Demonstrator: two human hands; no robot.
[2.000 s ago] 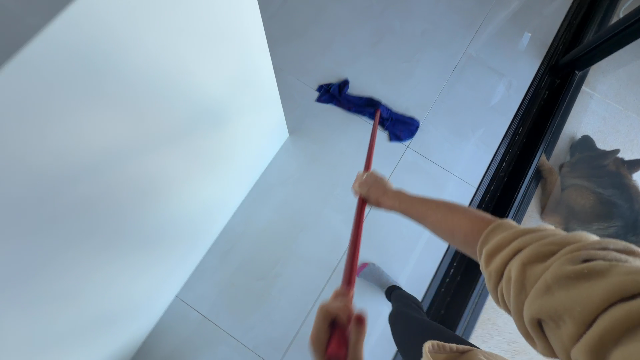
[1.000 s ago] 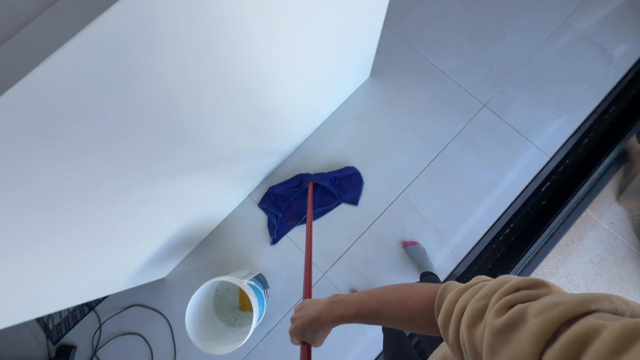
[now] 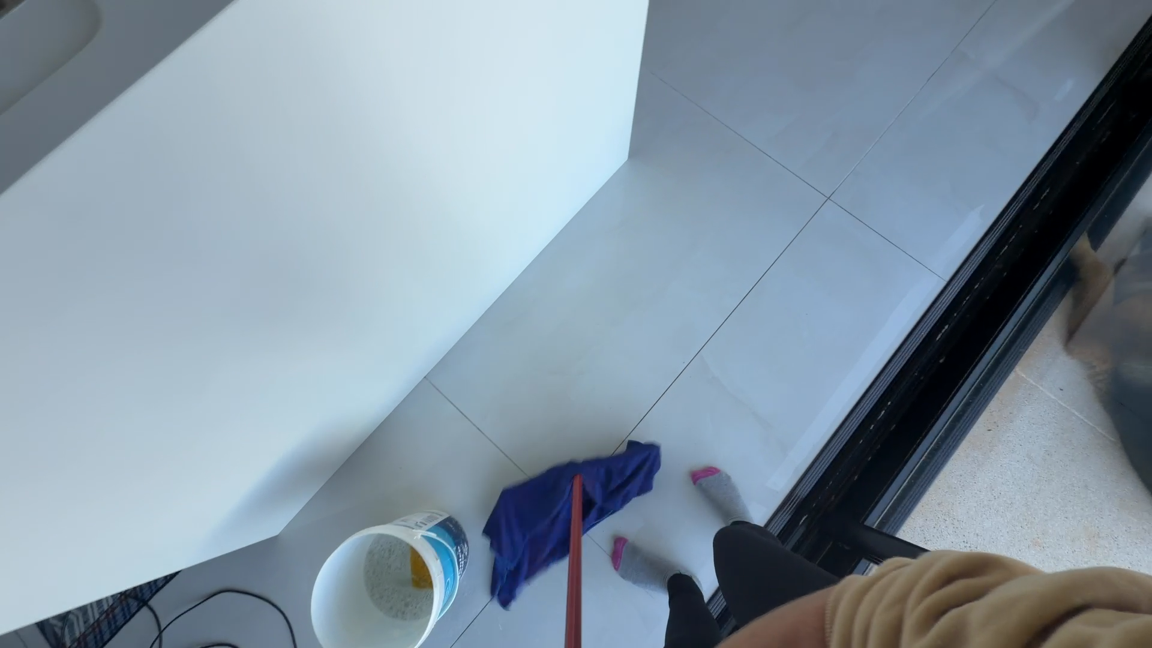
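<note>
A blue cloth [image 3: 531, 517] lies spread on the tiled floor, at the lower end of a red pole [image 3: 574, 567] that rises toward me and leaves the view at the bottom edge. Neither of my hands shows; only a forearm and a tan sleeve [image 3: 972, 598] enter at the lower right. Just left of the cloth stands a white plastic bucket [image 3: 337, 589] with a blue printed side. Sudsy liquid [image 3: 387, 571] and something yellow [image 3: 420, 570] are inside it.
A large white panel [image 3: 315, 225] fills the left. Black sliding-door tracks [image 3: 945, 360] run diagonally on the right, with a dog partly visible beyond. My feet in grey socks [image 3: 720, 493] stand beside the cloth. Black cables [image 3: 243, 591] lie at the lower left.
The cloth and pole have come back along the floor toward my feet, now between them and the bucket. Both hands, seen on the pole two seconds ago, have gone out of view.
</note>
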